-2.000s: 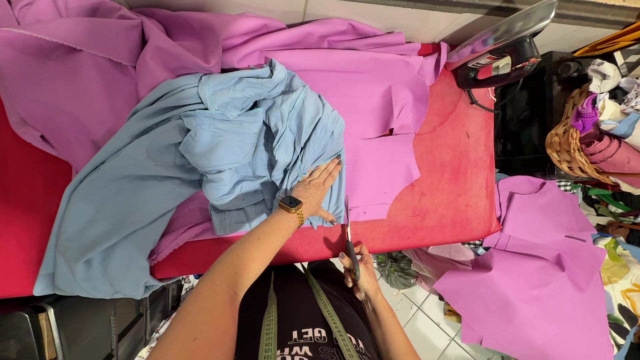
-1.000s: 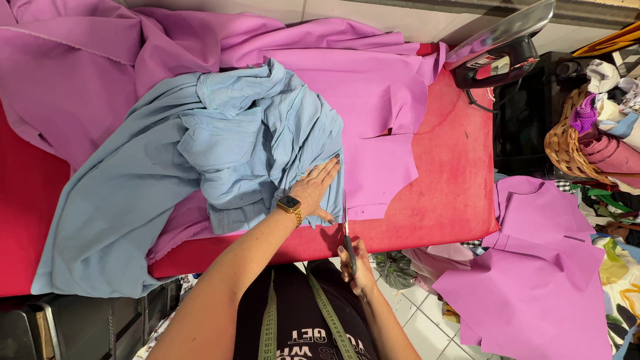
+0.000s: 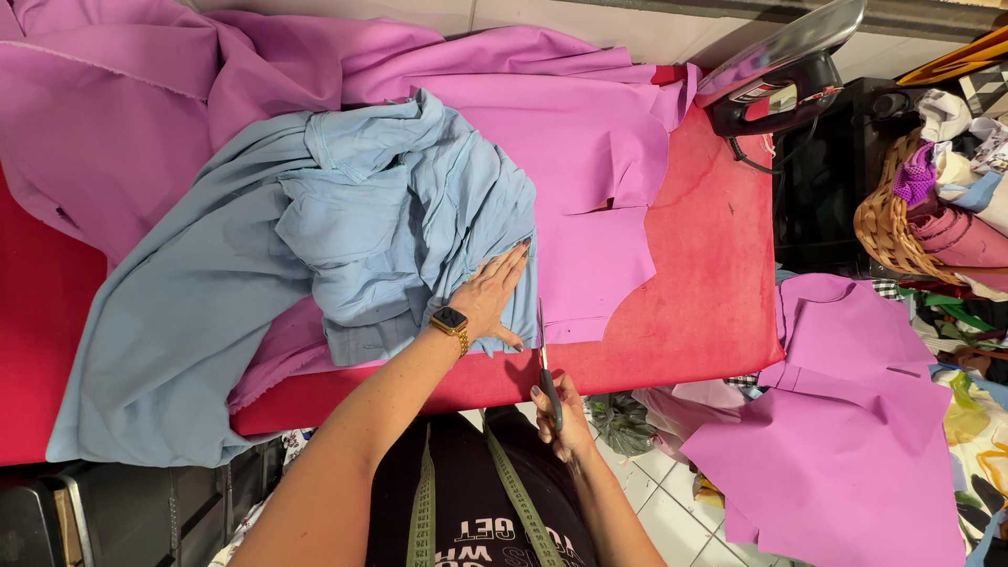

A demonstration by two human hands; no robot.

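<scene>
My left hand (image 3: 492, 299), with a gold-banded watch at the wrist, lies flat with spread fingers on the right edge of a crumpled light blue garment (image 3: 354, 228). That garment lies on purple fabric (image 3: 583, 260), which spreads over a red padded board. Scissors (image 3: 545, 358) with dark handles are held in my right hand (image 3: 563, 421) at the board's near edge. Their blades point away from me, at the purple fabric just right of the blue garment's edge. Whether the blades are fully closed is hard to tell.
A clothes iron (image 3: 772, 79) stands at the far right corner of the red board (image 3: 709, 315). Cut purple pieces (image 3: 835, 457) hang at the right, near a wicker basket (image 3: 890, 220) of cloth. A green measuring tape (image 3: 516, 488) hangs down my front. Black drawers or boxes (image 3: 134, 504) stand lower left.
</scene>
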